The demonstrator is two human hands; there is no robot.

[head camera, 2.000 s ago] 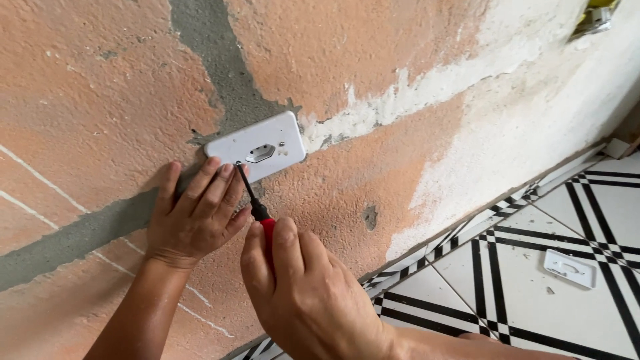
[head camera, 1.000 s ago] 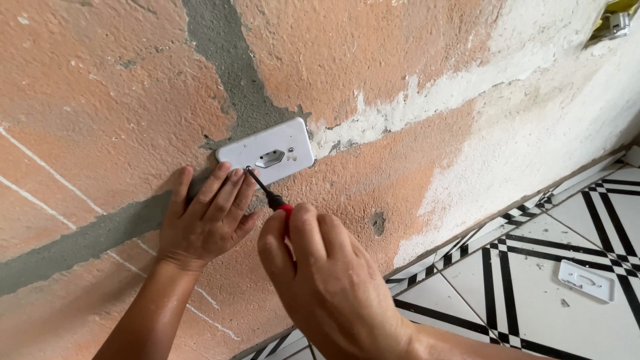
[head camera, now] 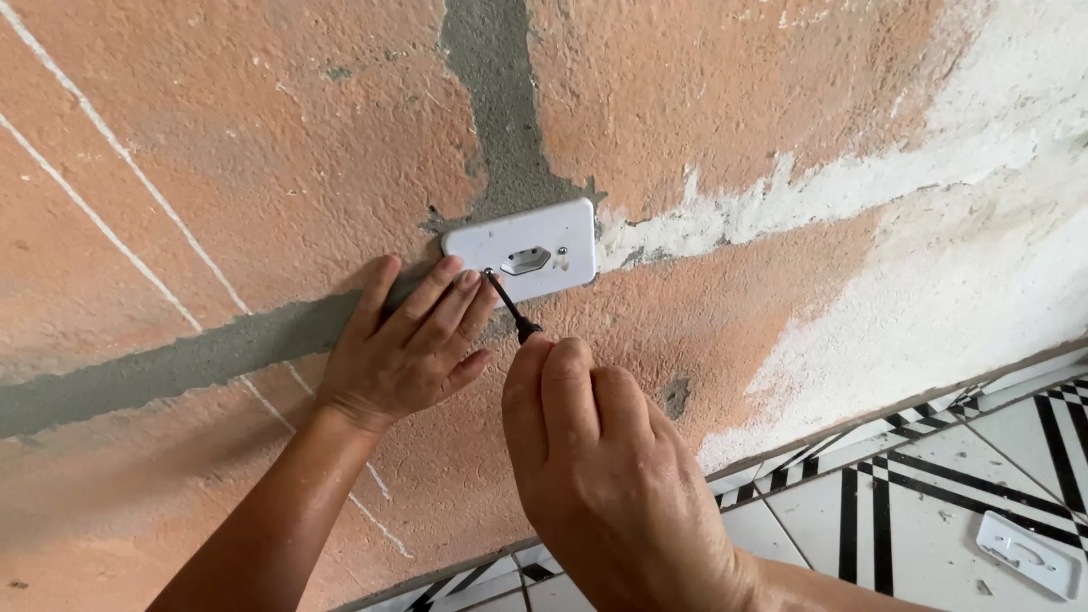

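A white power outlet with its faceplate (head camera: 544, 229) lies against the orange wall, tilted in view, with a hexagonal socket and a screw on either side of it. My left hand (head camera: 416, 340) rests with fingers apart on the wall, its fingertips on the plate's lower left part. My right hand (head camera: 603, 450) is closed around a screwdriver (head camera: 507, 297); the handle is mostly hidden by the fingers. The dark shaft points up and left, and its tip meets the left screw (head camera: 488, 271), beside my left fingertips.
Grey mortar strips (head camera: 501, 110) run above and left of the plate, and a white plaster band (head camera: 722, 221) runs to the right. Below are a patterned tile baseboard (head camera: 901, 425) and black-and-white floor tiles (head camera: 790, 518) with scattered debris. A second white plate (head camera: 1028, 557) lies on the floor.
The red of the screwdriver's handle, visible in both earlier frames, is now covered by my right hand. The left hand stays by the plate. The view has shifted slightly.
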